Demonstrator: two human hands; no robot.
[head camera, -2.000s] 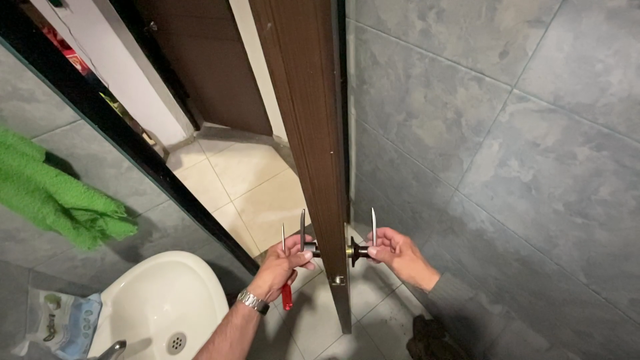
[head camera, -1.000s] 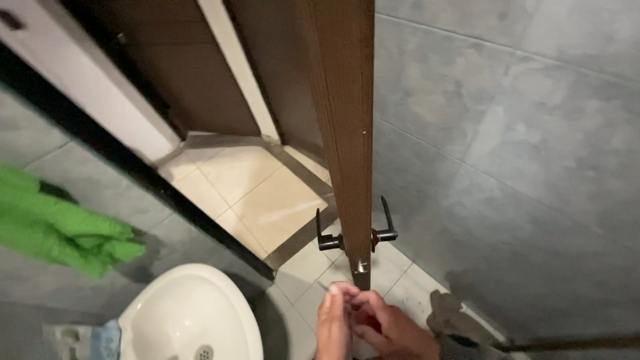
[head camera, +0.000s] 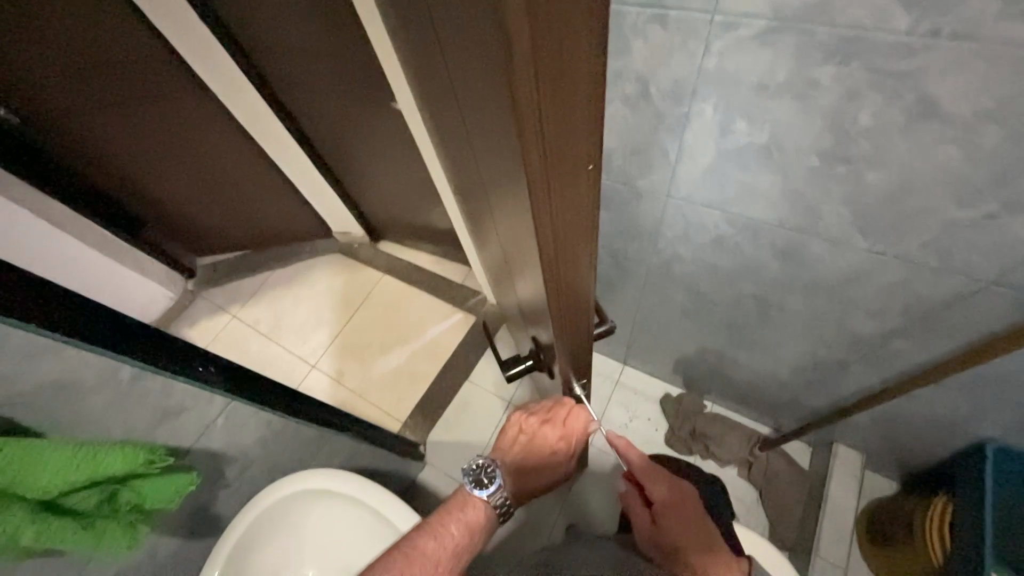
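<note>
A brown door (head camera: 560, 160) stands edge-on in front of me, with a dark lever handle (head camera: 520, 366) on its left face and another lever handle (head camera: 605, 322) on its right. My right hand (head camera: 660, 500) grips a screwdriver, its handle mostly hidden in my fingers. The thin metal shaft (head camera: 590, 410) runs up to the latch (head camera: 578, 387) in the door's edge, just below the handles. My left hand (head camera: 544, 448), with a wristwatch above it, is curled against the door edge beside the shaft; its fingertips are near the shaft, and whether they hold anything is hidden.
A white washbasin (head camera: 312, 520) is at lower left, near a green towel (head camera: 88, 492). The gray tiled wall (head camera: 816, 144) rises on the right. A brown cloth (head camera: 708, 432) lies on the floor by a slanting pole (head camera: 896, 392), and a blue container (head camera: 1004, 504) stands at lower right.
Two seconds ago my hands were at the two door handles; now both are lower, at the door edge. The screwdriver shaft now meets the latch. The view has moved closer.
</note>
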